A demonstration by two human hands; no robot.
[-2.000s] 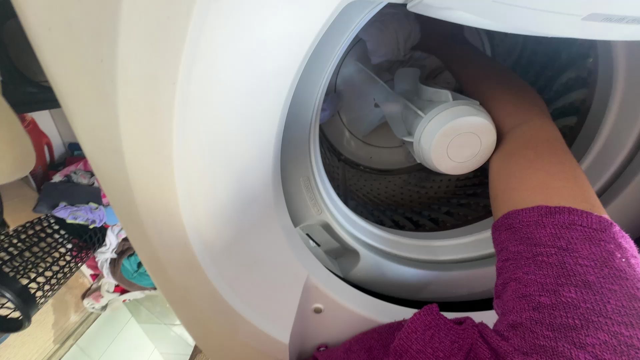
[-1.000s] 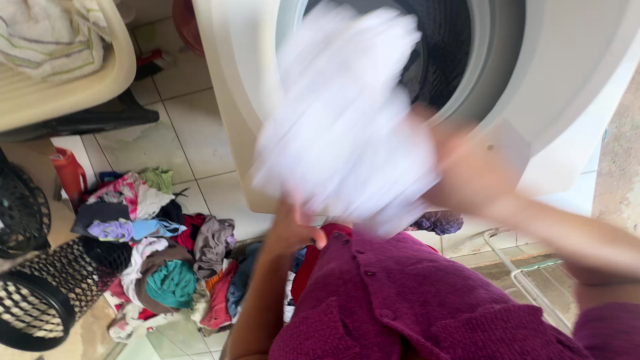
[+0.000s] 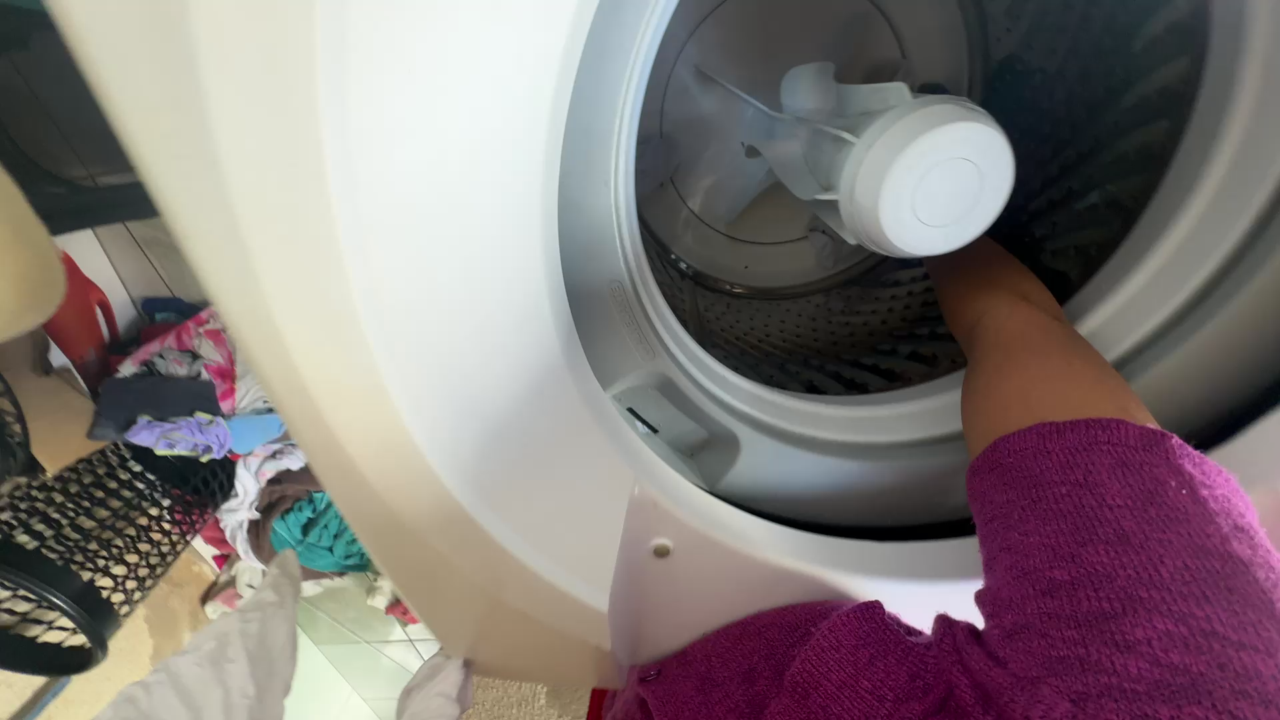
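Note:
The open top-loading washing machine (image 3: 470,300) fills much of the view. My right forearm (image 3: 1030,350), in a purple knit sleeve (image 3: 1120,540), reaches down into its metal drum (image 3: 830,330). The wrist passes behind the round cap of the white agitator (image 3: 930,180), which hides my right hand, so what it touches cannot be seen. My left hand is out of view. A pale cloth (image 3: 225,640) hangs at the lower left, its lower part cut off by the frame edge; what holds it does not show.
On the tiled floor at left lies a heap of mixed clothes (image 3: 320,530) beside a black mesh basket (image 3: 100,540) tipped on its side. A red plastic container (image 3: 85,320) stands behind the heap. Part of a cream basin (image 3: 25,260) shows at the left edge.
One second ago both hands were at a bundle of white cloth before the machine; now my right arm is inside the drum. White cloth seen behind the agitator two seconds ago no longer shows there.

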